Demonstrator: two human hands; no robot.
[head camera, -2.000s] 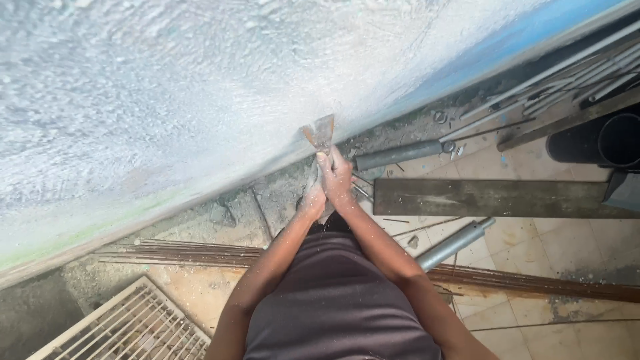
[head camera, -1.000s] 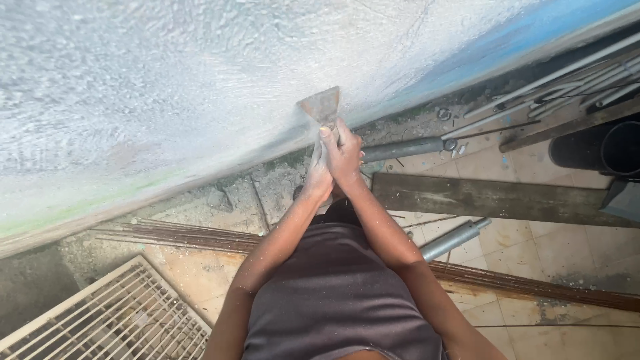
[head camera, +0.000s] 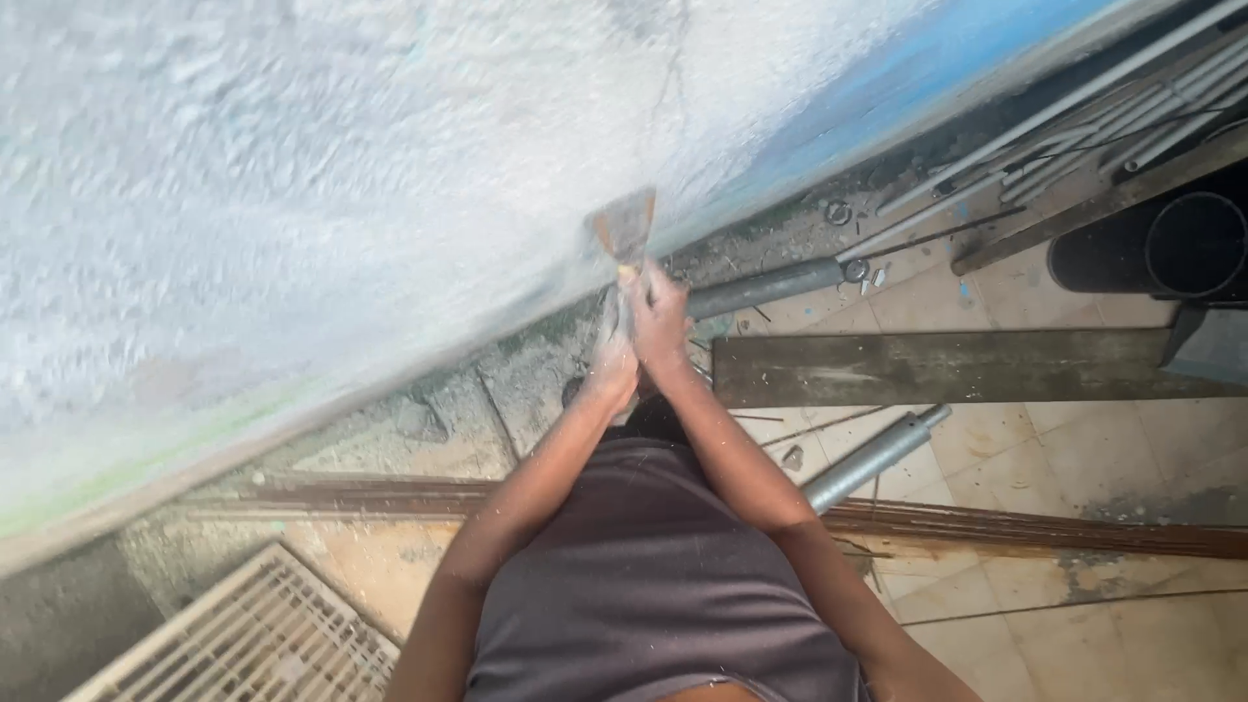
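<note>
A putty knife with a wide, rust-marked metal blade is held in both my hands, its blade pointing away from me at the painted wall. My left hand and my right hand are pressed together around its handle, which they mostly hide. Whitish dust coats the fingers. The blade lies over the lower part of the rough white surface, near the wall's bottom edge; whether it touches cannot be told. A thin crack runs up the wall above the blade.
Right of my hands lie a grey metal tube, a wooden plank and a metal prop. Thin rusty rods cross the tiled floor. A plastic grate lies lower left. Pipes and a black bucket stand at the right.
Both hands stay closed on the putty knife. The blade's angle on the wall has shifted, and it looks blurred now.
</note>
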